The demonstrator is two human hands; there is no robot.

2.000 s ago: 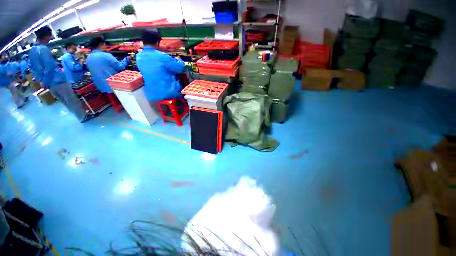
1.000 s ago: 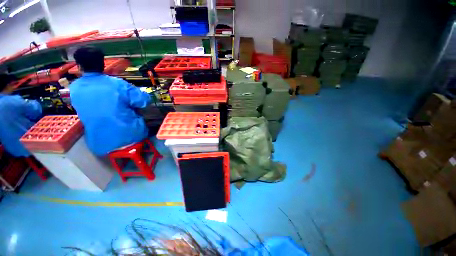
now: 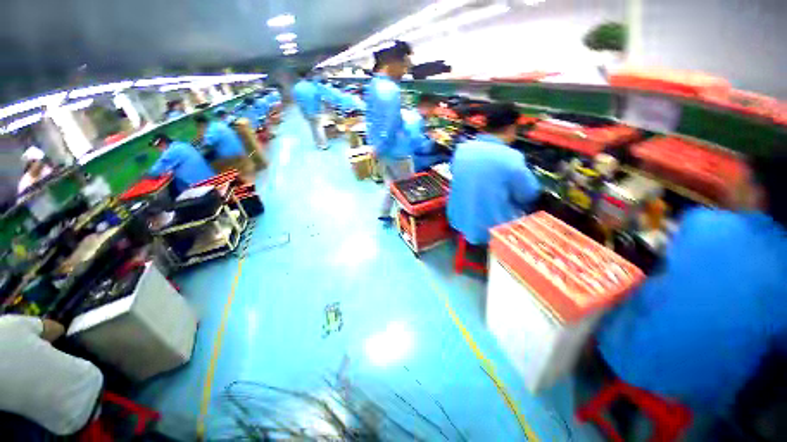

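Neither of my hands shows in the head view. Strands of hair blur the bottom edge. Nearest in front, to the right, a stack of red-orange compartment trays rests on a white stand. To the left, another white stand has a dark tray on top.
A blue floor aisle with yellow lines runs ahead between two green-backed benches. Seated workers in blue line both sides; one person stands right of the aisle. Carts stand at left and right. Red stools show at both sides.
The view has swung left, from the green stacks and cartons to the long aisle between benches. The white bundle and the blue shape at the bottom edge are out of view.
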